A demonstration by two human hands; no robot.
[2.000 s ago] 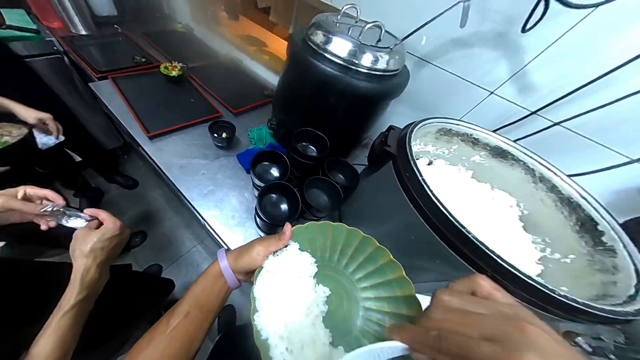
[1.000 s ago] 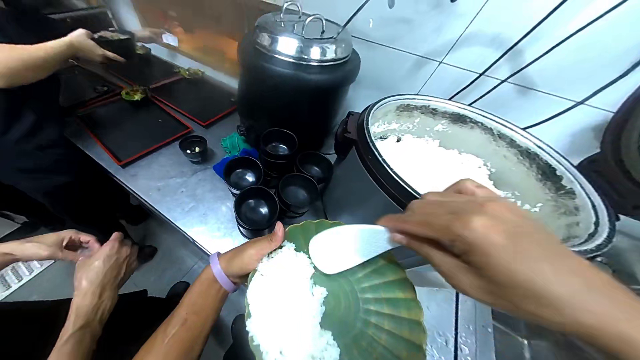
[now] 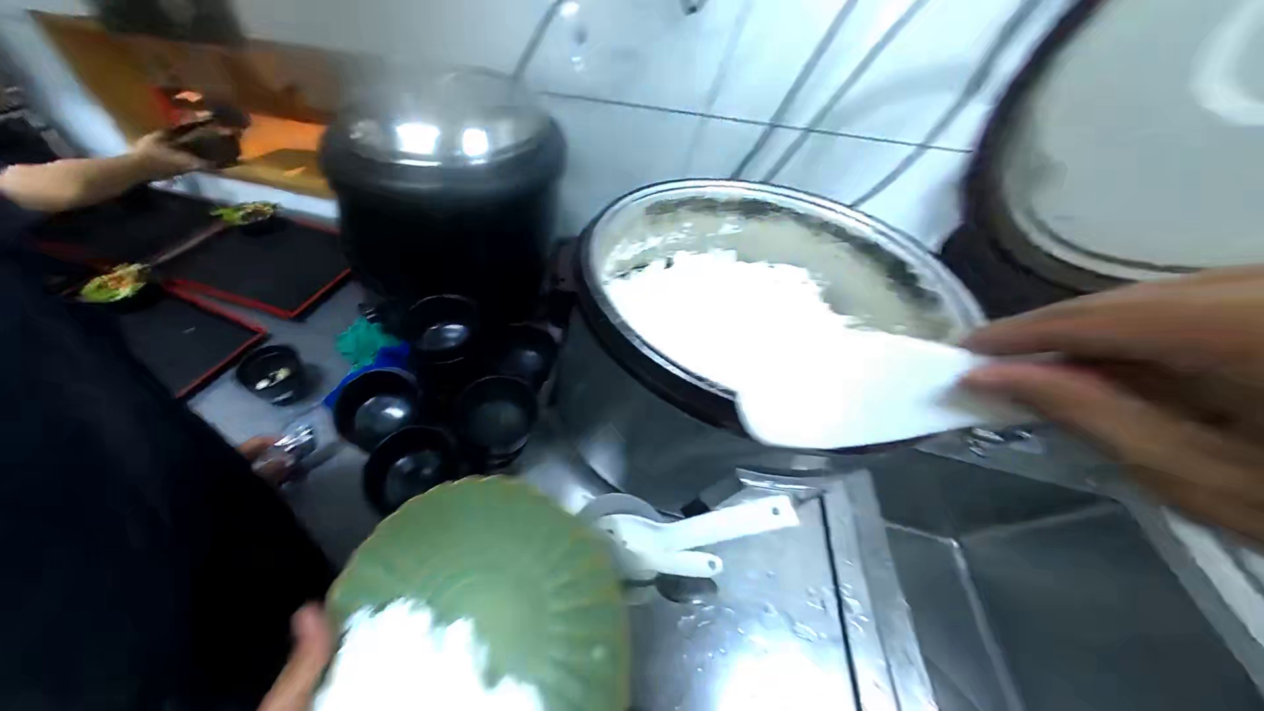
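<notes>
At the lower left, my left hand (image 3: 301, 657) grips the rim of a green scalloped plate (image 3: 494, 573); only part of the hand shows. White rice (image 3: 415, 662) lies on the plate's lower part. My right hand (image 3: 1136, 385), at the right edge, holds a white rice paddle (image 3: 849, 395) by its handle. The paddle's blade is over the near rim of a large round rice cooker (image 3: 681, 395), which stands uncovered with cooked rice (image 3: 731, 306) inside. Glare hides whether rice is on the blade.
Stacked black bowls (image 3: 499, 415) and a black soup warmer (image 3: 444, 197) stand left of the cooker. White utensils (image 3: 691, 538) lie on the steel counter (image 3: 750, 612). A sink (image 3: 1066, 592) is at right, black trays (image 3: 257, 262) at left. A person in dark clothing (image 3: 118, 474) stands close by.
My right hand has carried the paddle from above the plate to the cooker's near rim. The person in dark clothing has come closer at left. The view has swung right.
</notes>
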